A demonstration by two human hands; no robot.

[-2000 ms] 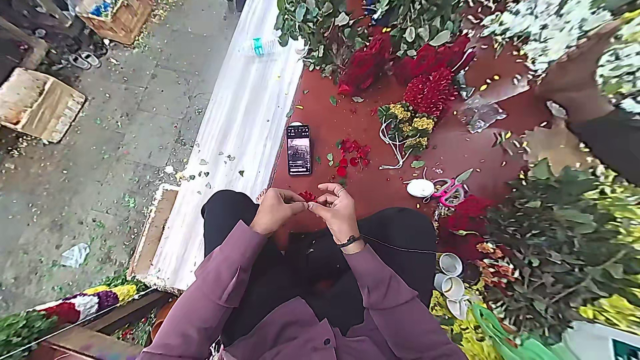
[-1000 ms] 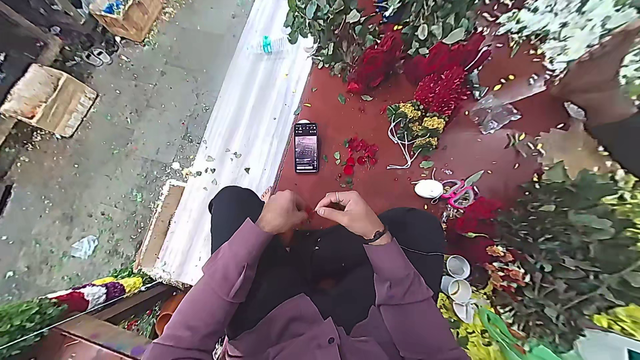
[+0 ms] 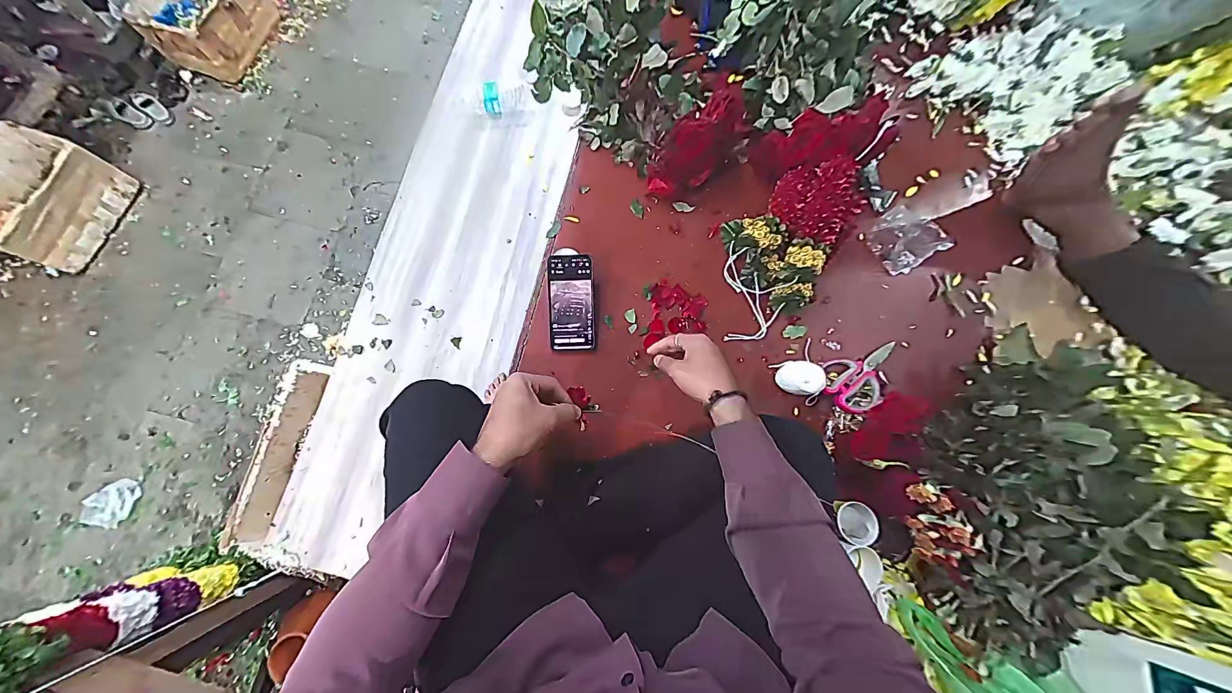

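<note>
My left hand (image 3: pixel 527 416) pinches a small red flower piece (image 3: pixel 580 397) at its fingertips, above the red surface's front edge. A thin thread (image 3: pixel 688 440) runs from near it toward my right sleeve. My right hand (image 3: pixel 695 366), with a dark bracelet at the wrist, reaches the near edge of a small pile of red petals (image 3: pixel 676 306); whether its curled fingers hold one cannot be told. A phone (image 3: pixel 572 303) with a lit screen lies left of the pile. A white thread ball (image 3: pixel 800 377) and pink-handled scissors (image 3: pixel 857 383) lie to the right.
Yellow flower bunches (image 3: pixel 794 260) with white string and dark red flowers (image 3: pixel 818 197) lie beyond the petals. Leafy stems (image 3: pixel 1049 500) crowd the right side, near white cups (image 3: pixel 857 525). Another person's arm (image 3: pixel 1155 298) extends in from the right. A white cloth strip (image 3: pixel 452 212) runs along the left.
My hands, close together two seconds ago, are now apart. My right hand has moved forward and right to the petal pile, while the left stays near my lap with the red piece.
</note>
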